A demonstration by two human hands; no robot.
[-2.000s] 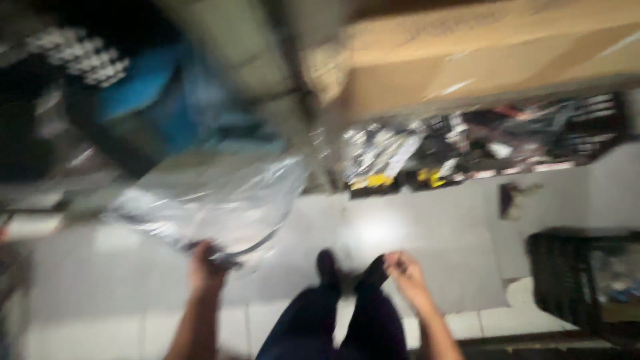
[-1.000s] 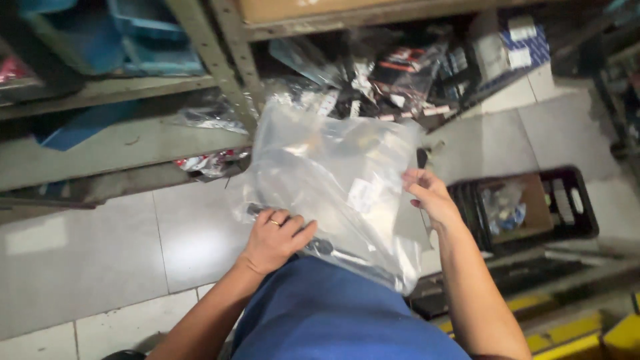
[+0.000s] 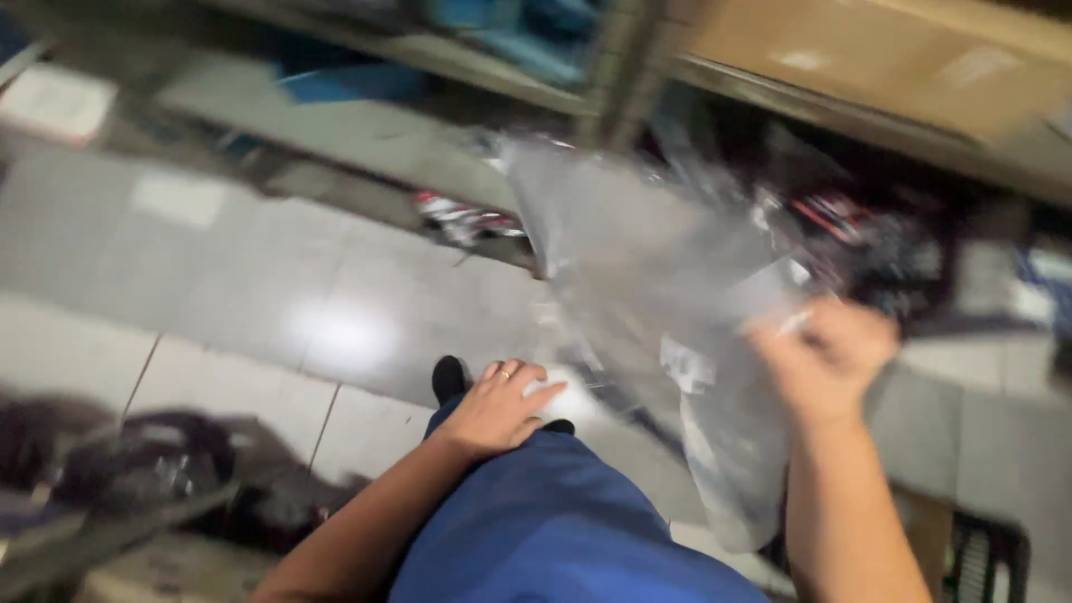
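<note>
A large clear plastic bag (image 3: 662,276) hangs from my right hand (image 3: 825,360), which is pinched on its edge at the right of centre. The bag carries a small white label, and a long dark item shows along its lower left side, partly hidden and blurred. My left hand (image 3: 501,406), with a ring on one finger, is off the bag, to its left and over my blue clothing. Its fingers are slightly spread and nothing is in them.
Metal shelving (image 3: 624,75) crosses the top, with a cardboard box (image 3: 879,59) at the upper right and blue bins (image 3: 519,29) nearby. Plastic-wrapped packages (image 3: 469,219) lie on the low shelf. A black crate (image 3: 988,557) stands lower right; dark bagged items (image 3: 151,461) are lower left.
A second ago both my hands were at the bag in front of my body. My left hand has let go of it, and my right hand holds it up to the right. The view has swung.
</note>
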